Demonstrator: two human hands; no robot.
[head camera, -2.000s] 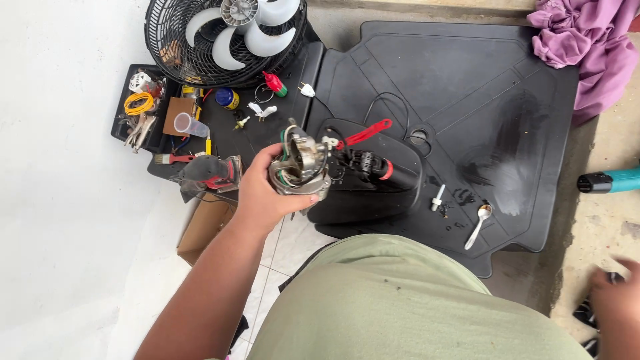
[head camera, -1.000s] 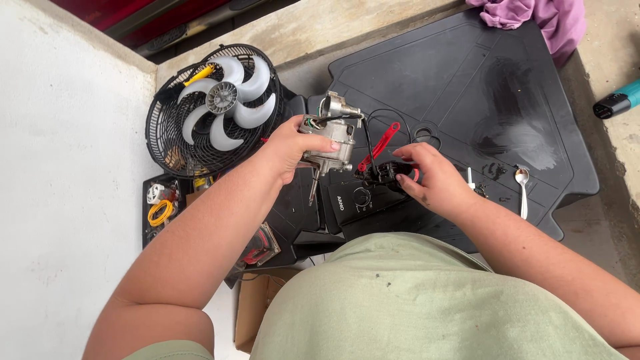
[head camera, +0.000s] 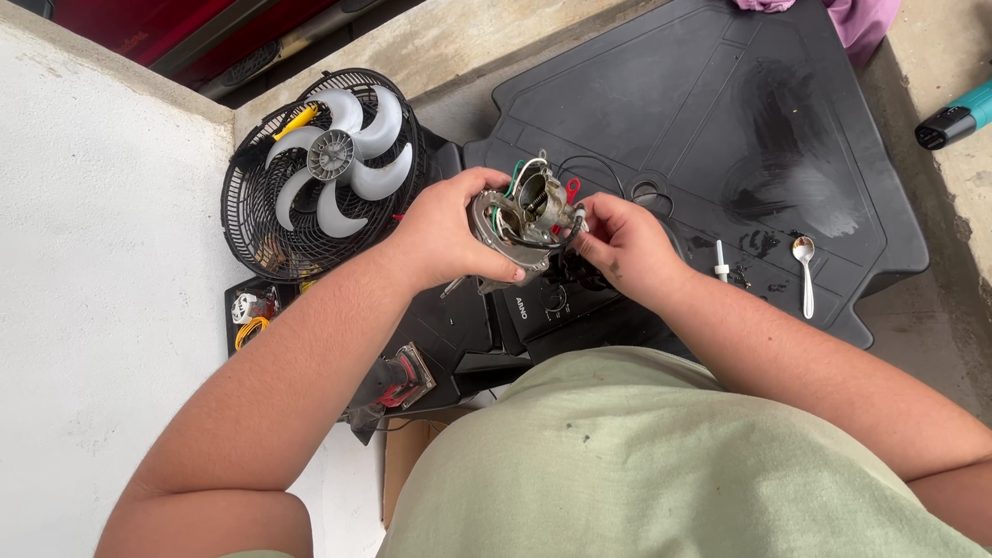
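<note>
My left hand (head camera: 457, 232) grips a metal fan motor housing (head camera: 504, 232) with green and white wires and a gearbox-like part with a spring on top. The fingertips of my right hand (head camera: 620, 244) pinch the black cable or a small fitting at the motor's right side; which of them is hard to tell. Below the motor lies the black fan base (head camera: 546, 306) with a dial, partly covered by my hands. A red tool handle (head camera: 572, 188) shows just behind the motor.
A fan grille (head camera: 256, 201) with grey blades (head camera: 380, 174) lies at the left. On the black plastic table (head camera: 682, 101) are a white plastic spindle (head camera: 721, 263) and a spoon (head camera: 804, 275). A sander (head camera: 395, 380), a cardboard box (head camera: 403, 457) and a teal tool (head camera: 953, 116) lie around.
My right hand, off at the far right two seconds ago and over the fan base one second ago, is now at the motor. My left hand still holds the motor, now turned differently.
</note>
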